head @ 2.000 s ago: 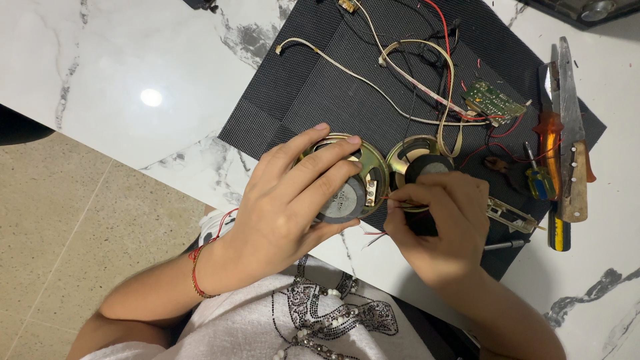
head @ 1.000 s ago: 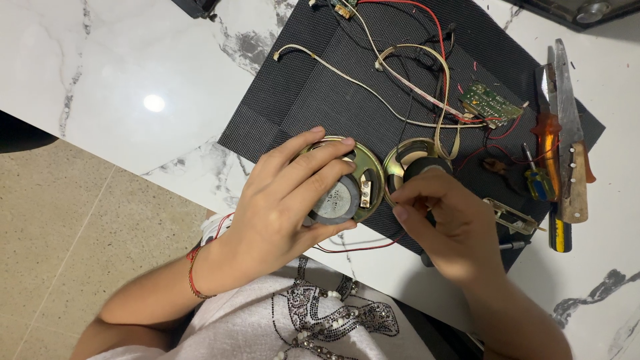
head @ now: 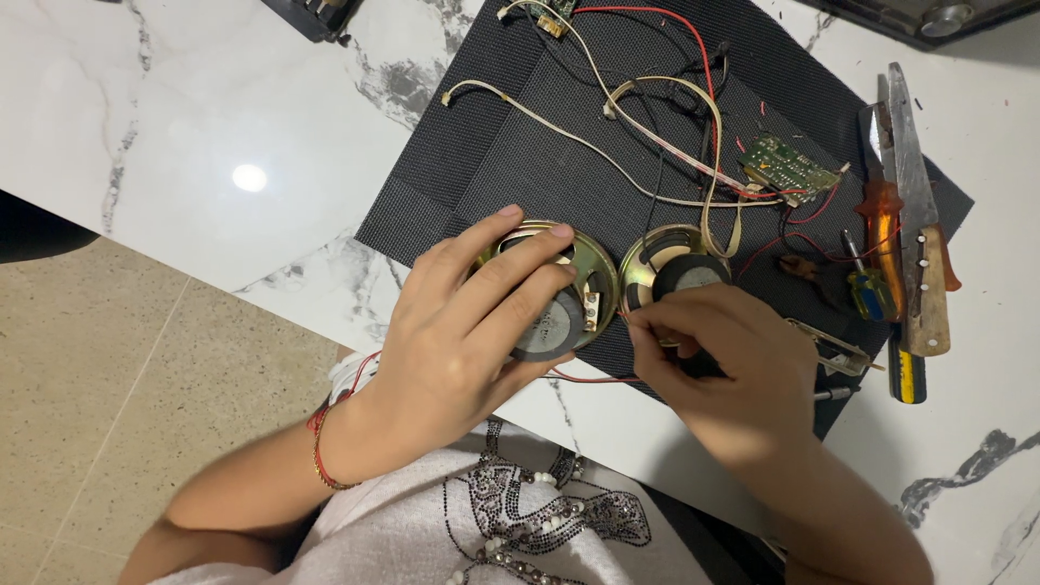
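Observation:
My left hand [head: 463,325] lies over a round metal-framed loudspeaker [head: 597,268], fingers spread across its back and gripping its rim; the magnet and a small terminal strip [head: 592,311] show beside the fingers. Just right of it, a second loudspeaker [head: 642,276] rests on the black woven placemat [head: 536,154], partly under my right hand [head: 715,349]. The right thumb and forefinger are pinched on a thin red wire [head: 622,314] near the terminal strip; most of it is hidden. A red and black wire pair [head: 585,379] runs below, between my hands.
Wires and a green circuit board [head: 788,169] lie beyond the speakers. To the right are a wooden-handled knife [head: 926,292], an orange-handled knife [head: 881,211], a small screwdriver [head: 873,294], pliers [head: 800,266] and a yellow-black handle [head: 907,378]. A dark casing [head: 934,20] stands at the upper right.
My right hand has shifted slightly, its fingers still pinched by the speakers. The red and black wires below my hands show more than two seconds ago. My left hand stays on the speaker.

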